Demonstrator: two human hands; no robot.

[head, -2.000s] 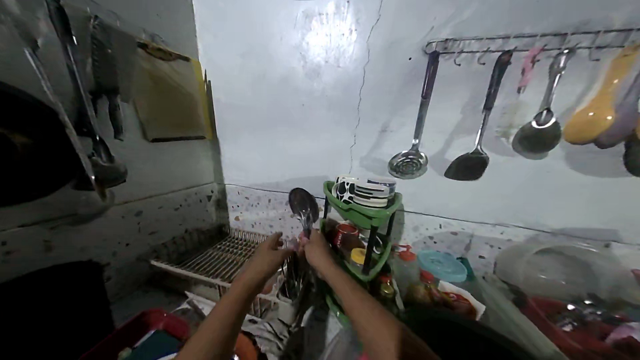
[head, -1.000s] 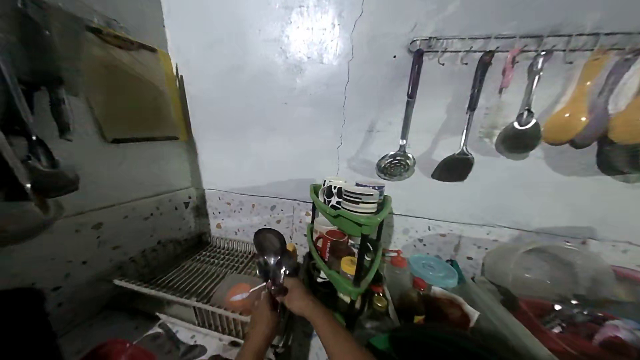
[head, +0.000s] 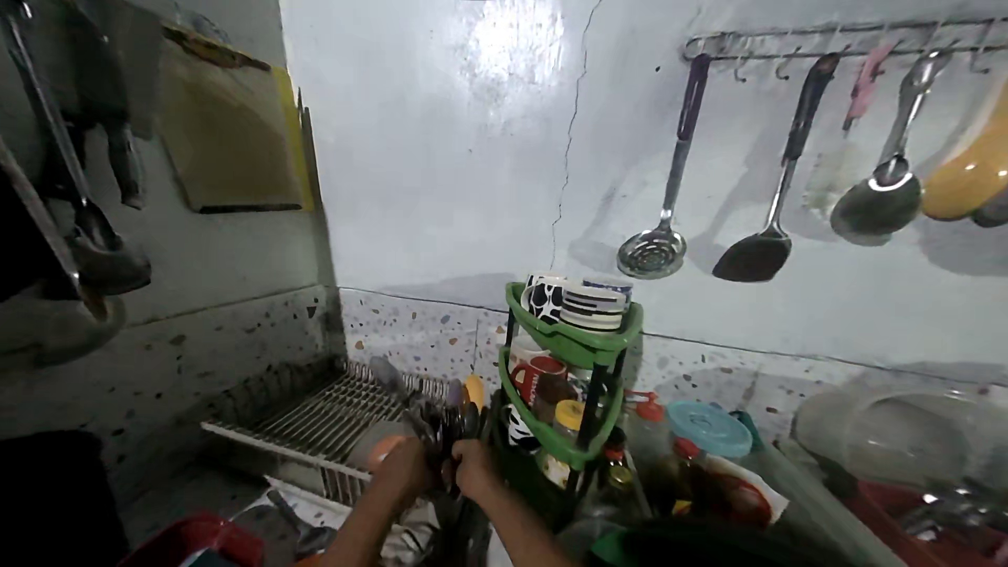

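Note:
Both hands are low in the middle of the head view, close together at a dark bunch of spoons and other cutlery. My left hand is on the left side of the bunch, its fingers hidden; whether it grips anything is unclear. My right hand has its fingers curled at the right side of the bunch; what lies within them is blurred. Spoon and handle ends point up above the hands. A slatted dish rack stands to the left, and a green tiered shelf with mugs stands just to the right.
A skimmer, a turner and a ladle hang from a wall rail. Bottles and a light-blue lid are right of the shelf. A red basin lies at the lower left. A cutting board hangs on the left wall.
The large dark spoon that stood up above the hands in both earlier frames no longer rises there. The hands are now lower, among the cutlery beside the green shelf.

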